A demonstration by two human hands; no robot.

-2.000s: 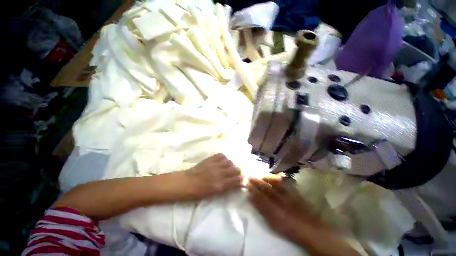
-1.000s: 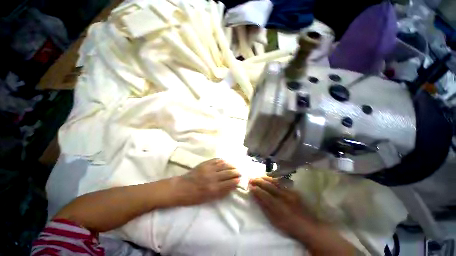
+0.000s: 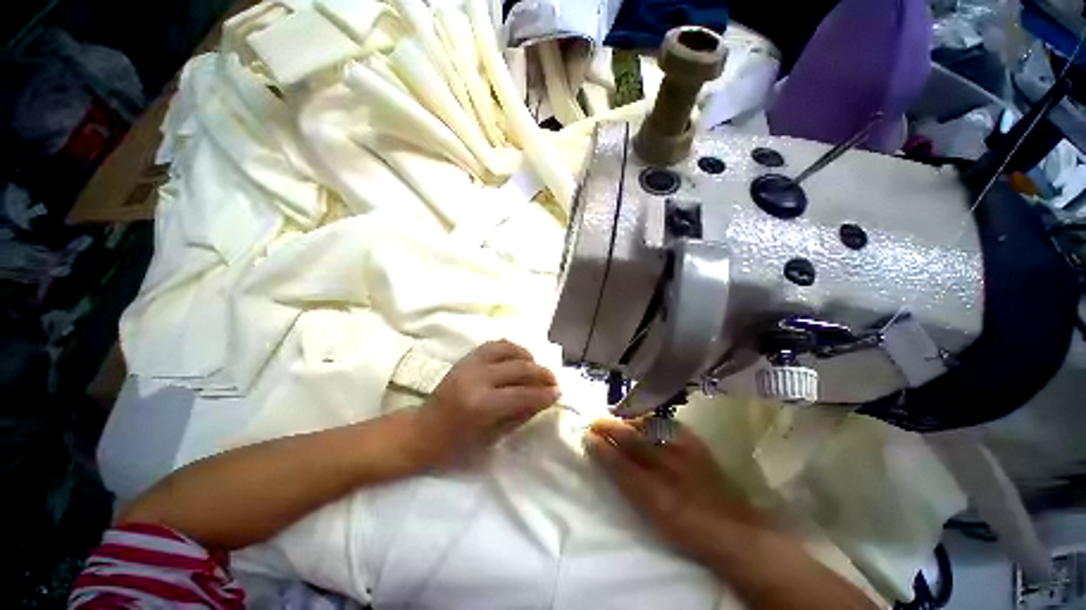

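Cream knit cloth (image 3: pixel 465 524) spreads over the table's front edge and under both hands. The pale speckled sewing machine head (image 3: pixel 881 226) stands to the right, its needle area in bright glare. My left hand (image 3: pixel 494 393) lies left of the needle, fingertips curled down on the cloth and pinching it. My right hand (image 3: pixel 655 471) lies just right of and below the needle, partly under the machine head, its fingertips on the cloth in the glare. A ribbed cream band end (image 3: pixel 419 372) shows beside my left hand. The stitching point itself is washed out.
A tall heap of cream strips and pieces (image 3: pixel 393 131) lies behind and left of the needle. Purple cloth (image 3: pixel 857 72) stands behind the machine. Black looped handles (image 3: pixel 937 578) show at the lower right. Brown cardboard (image 3: pixel 125 179) lies at the left.
The view has shifted slightly, and the machine appears sharper. My left hand has lifted and curled a little, and the ribbed band end beside it shows more. Both hands stay by the needle.
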